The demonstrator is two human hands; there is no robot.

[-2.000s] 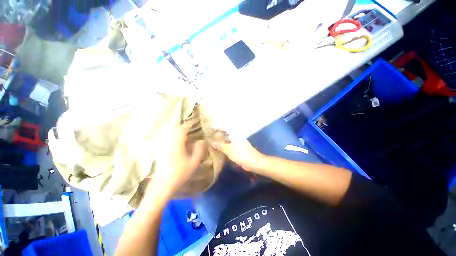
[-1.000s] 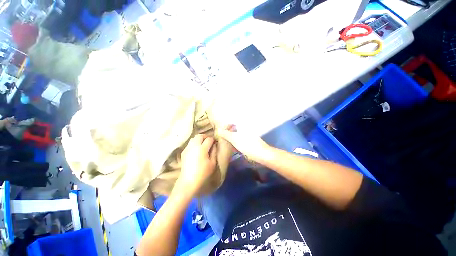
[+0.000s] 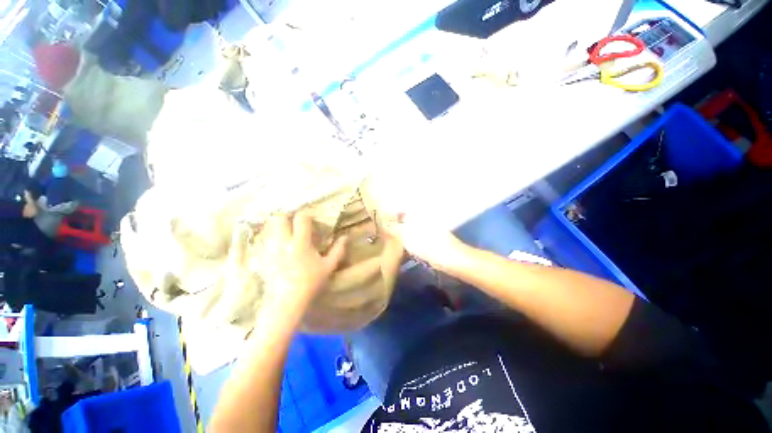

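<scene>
A large crumpled khaki garment (image 3: 203,254) lies over the left part of the white machine table and hangs over its front edge toward my lap; its upper part is washed out by glare. My left hand (image 3: 292,254) lies on the garment with fingers spread and thumb apart; whether it pinches cloth is unclear. My right hand (image 3: 423,241) is at the garment's right edge by the table edge, its fingertips on the cloth, blurred and overexposed. Dark folds show between the hands. The presser foot area (image 3: 351,127) is mostly lost in glare.
Scissors (image 3: 626,63) with red and yellow loops lie at the table's right end, beside a parts tray (image 3: 664,38). A dark square plate (image 3: 432,95) and small khaki scraps (image 3: 499,78) are on the table. A blue bin (image 3: 592,245) holds black cloth below. People sit at the left background.
My left hand has moved left from the dark folds and its fingers have spread over the cloth. My right hand stays at the garment's edge. The whole view has shifted slightly.
</scene>
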